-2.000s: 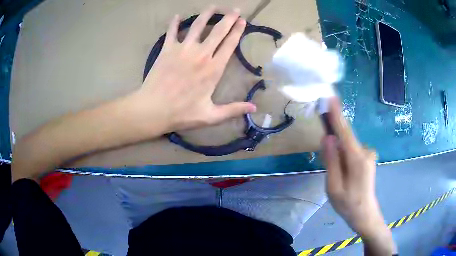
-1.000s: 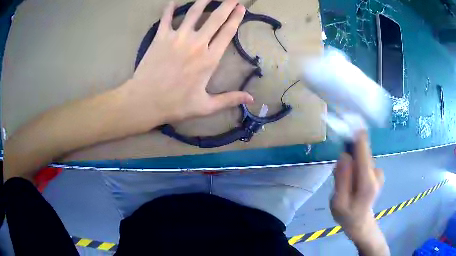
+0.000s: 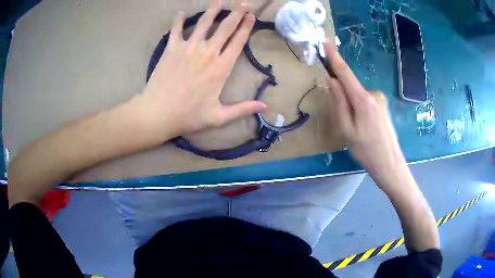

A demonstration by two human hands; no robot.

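Observation:
A black headphone headband [image 3: 220, 153] lies on a tan cardboard sheet [image 3: 81, 70]. My left hand [image 3: 198, 81] is spread flat over the band and hides part of it; its thumb tip touches the lower yoke. The lower yoke [image 3: 293, 125] is an open black ring with a small white piece [image 3: 279, 120] beside its joint and a thin wire [image 3: 307, 96] at its end. The upper yoke [image 3: 255, 58] is partly hidden by the hammer. My right hand [image 3: 361, 111] grips the black handle of the padded hammer [image 3: 299, 24], whose white-wrapped head is over the upper yoke's outer end.
A smartphone [image 3: 411, 57] lies on the green bench top [image 3: 374, 127] right of the cardboard. A thin black stick [image 3: 470, 103] lies further right. The bench's front edge runs before my lap. Yellow-black tape [image 3: 363, 255] crosses the grey floor, with a blue object [image 3: 477, 267] at lower right.
The hammer has swung from right of the cardboard, up and left, to the upper yoke. My left hand stays spread on the band. The whole view has shifted slightly.

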